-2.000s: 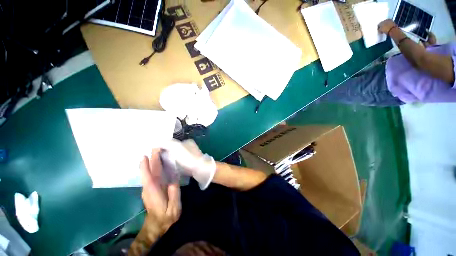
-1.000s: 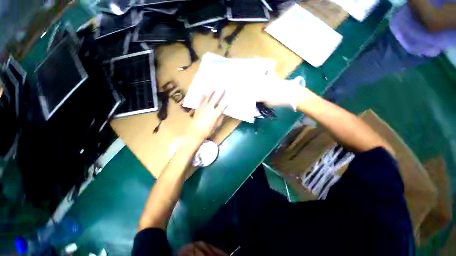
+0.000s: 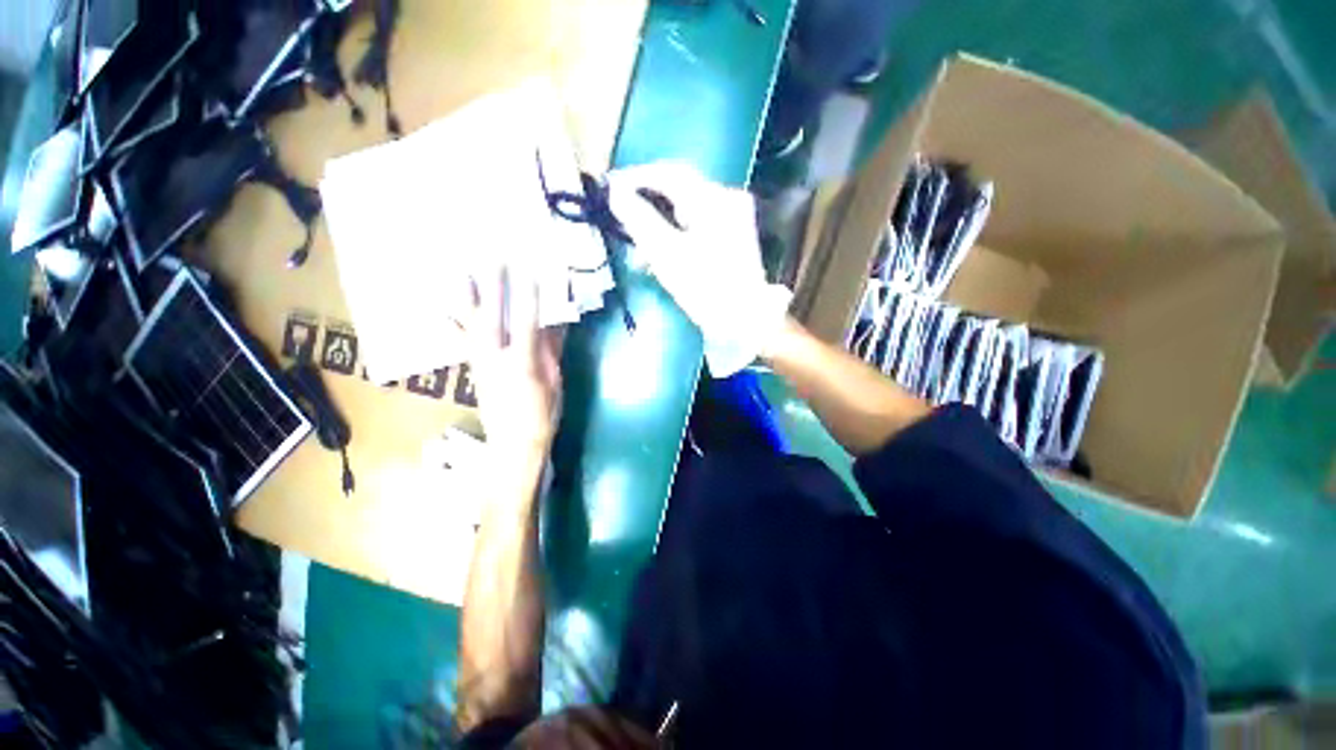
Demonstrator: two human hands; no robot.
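Note:
Several white bagged panels (image 3: pixel 425 220) lie in an overlapping stack on the cardboard, with the glare hiding their surfaces. Black cable (image 3: pixel 586 205) comes out at the stack's right edge, its end hanging over the green bench. My left hand (image 3: pixel 513 352), bare, rests on the near edge of the stack with its fingers spread. My right hand (image 3: pixel 696 242), in a thin white glove, is at the right edge with its fingers closed around part of the black cable; its fingertips are blurred by glare.
An open carton (image 3: pixel 1128 191) stands right of the bench, with rows of bagged panels (image 3: pixel 982 366) upright inside. Unpacked panels (image 3: pixel 220 388) and tangled black cables are heaped at the left. The cardboard sheet (image 3: pixel 366 528) covers part of the green bench (image 3: pixel 374 659).
The view has turned towards the carton, which now shows fully. My right hand has moved from the white stack's face to the cable at its edge. My left hand remains on the stack.

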